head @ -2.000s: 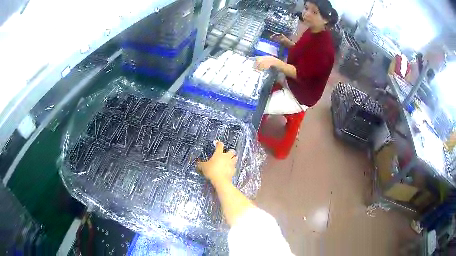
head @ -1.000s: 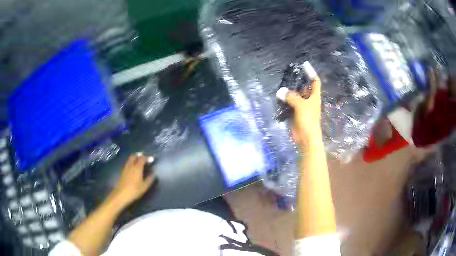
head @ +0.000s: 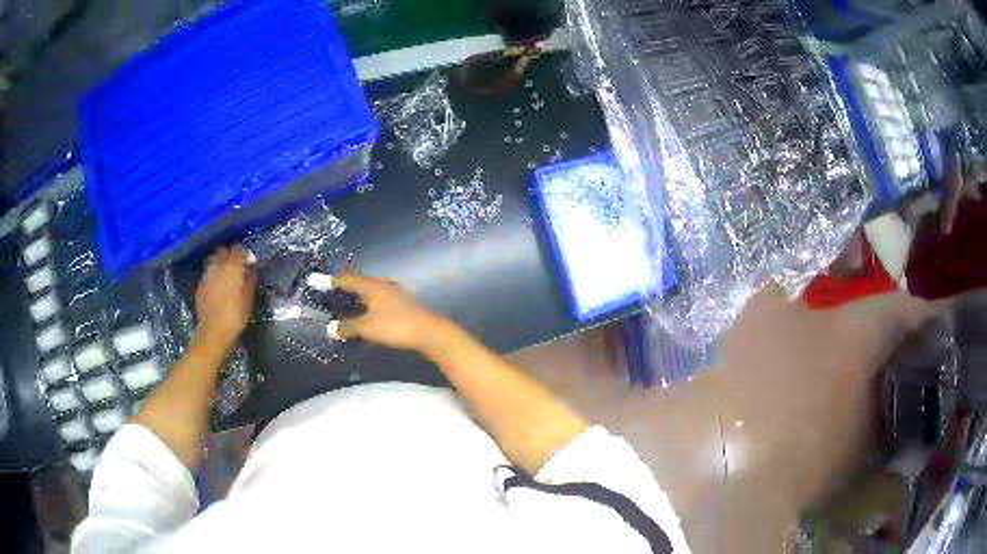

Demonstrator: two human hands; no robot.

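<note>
My right hand (head: 379, 311), with white finger cots on its fingertips, grips a small dark part (head: 344, 303) above the black bench top (head: 465, 284). My left hand (head: 227, 290) is to its left, beside crumpled clear film (head: 298, 243); its fingers point away from me and whether it holds anything cannot be told. Small clear or silvery fittings (head: 465, 202) lie in a loose heap beyond my right hand. The bagged tray of dark parts (head: 747, 119) is at the right, in shiny clear plastic.
A large ribbed blue tray (head: 227, 119) stands at the upper left. A clear blister tray with white pieces (head: 97, 379) is at the left. A shallow blue bin (head: 601, 238) sits near the bench edge. A person's dark red sleeve (head: 952, 249) shows at the far right.
My right hand has moved left from the bagged tray to the bench in front of me, with a dark part in it. My left hand has shifted further left. The view has turned left.
</note>
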